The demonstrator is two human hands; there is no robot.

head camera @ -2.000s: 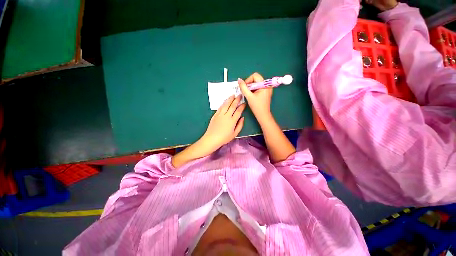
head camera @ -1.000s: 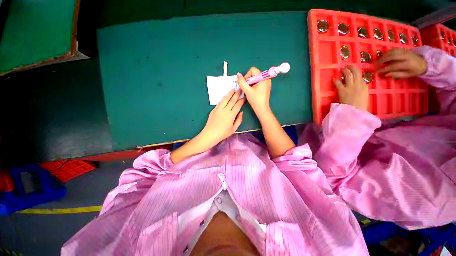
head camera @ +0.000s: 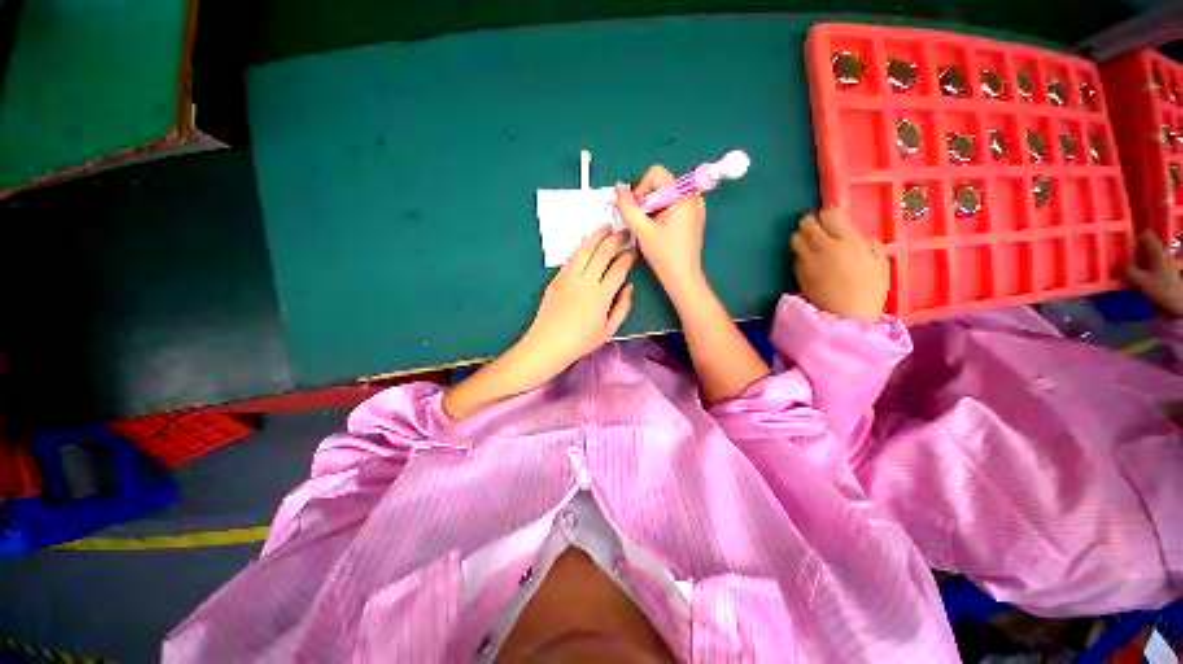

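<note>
A white paper ticket lies on the green bench mat, with a thin pale strip at its top edge. My left hand rests flat, its fingertips on the ticket's lower right part, fingers slightly apart and holding nothing. My right hand grips a pink-and-white pen at the ticket's right side. The pen slants up to the right, its white rounded end uppermost. The pen's tip and the ticket's right part are partly hidden by my fingers.
At right, a person in a pink smock has hands at both sides of an orange-red compartment tray holding several round metal parts. Another such tray stands beyond. A raised green board is at the upper left. Blue and red trays are below the bench.
The other person's hands have moved from among the tray pockets to the tray's sides. The tray's right side has come more into view. My hands and the pen have barely moved.
</note>
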